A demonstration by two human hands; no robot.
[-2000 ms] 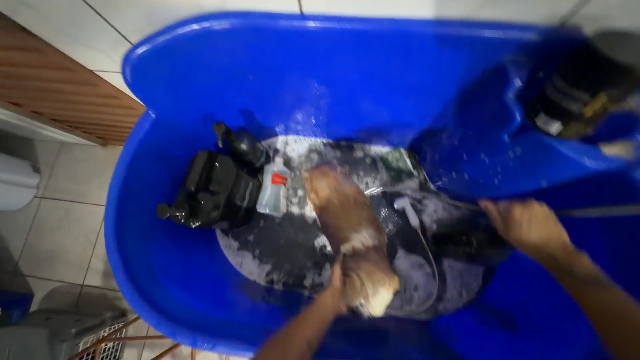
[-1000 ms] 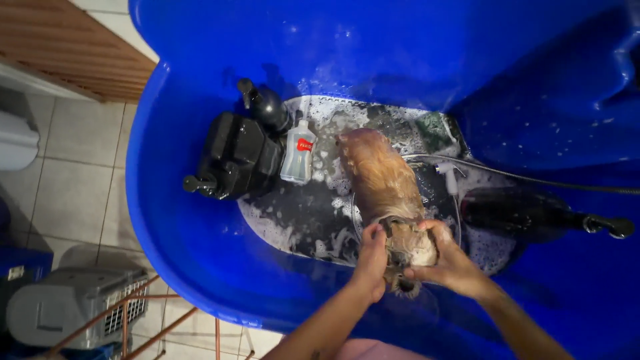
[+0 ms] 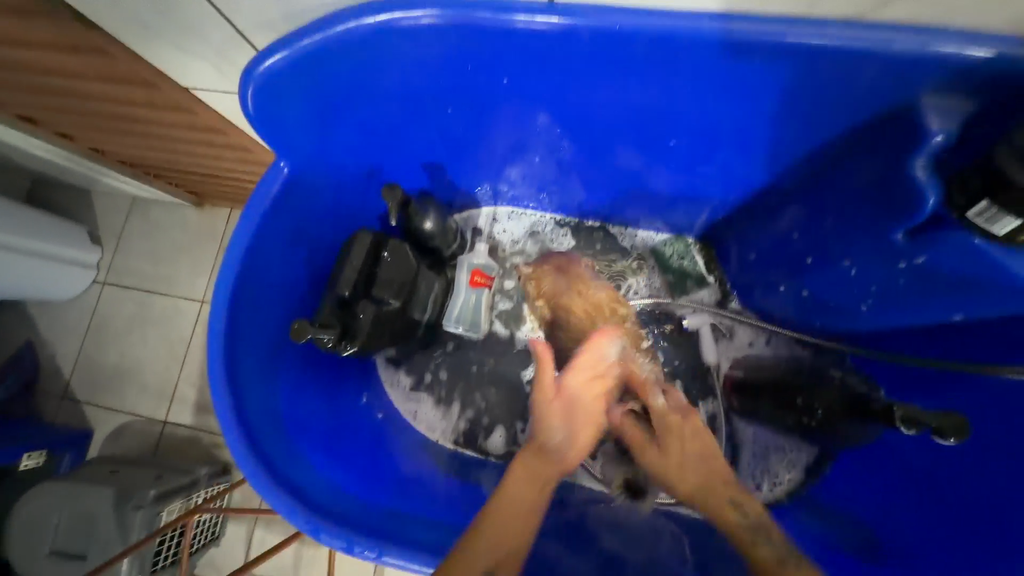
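A small wet dog [image 3: 580, 296] with tan fur stands in a blue plastic tub [image 3: 496, 96], its head toward me and partly hidden by my hands. My left hand [image 3: 576, 400] is over the dog's neck and shoulder area, fingers extended and thumb apart. On the other side of its neck and head, my right hand [image 3: 664, 436] rests with bent fingers; its exact grip is hidden and blurred. Left of the dog lies a clear plastic bottle [image 3: 470, 300] with a red label. Foamy water covers the dark mat [image 3: 456, 392] beneath.
Black pump bottles [image 3: 372, 292] [image 3: 432, 220] lie at the tub's left, and another dark pump bottle [image 3: 808, 400] lies at right. A metal shower hose [image 3: 768, 324] crosses behind the dog. A dark container [image 3: 996, 188] is at upper right. A grey pet carrier [image 3: 104, 512] stands outside on the tiles.
Two seconds ago my right hand was off to the right; a second ago both hands held the dog's head. Now my left hand has spread over its neck.
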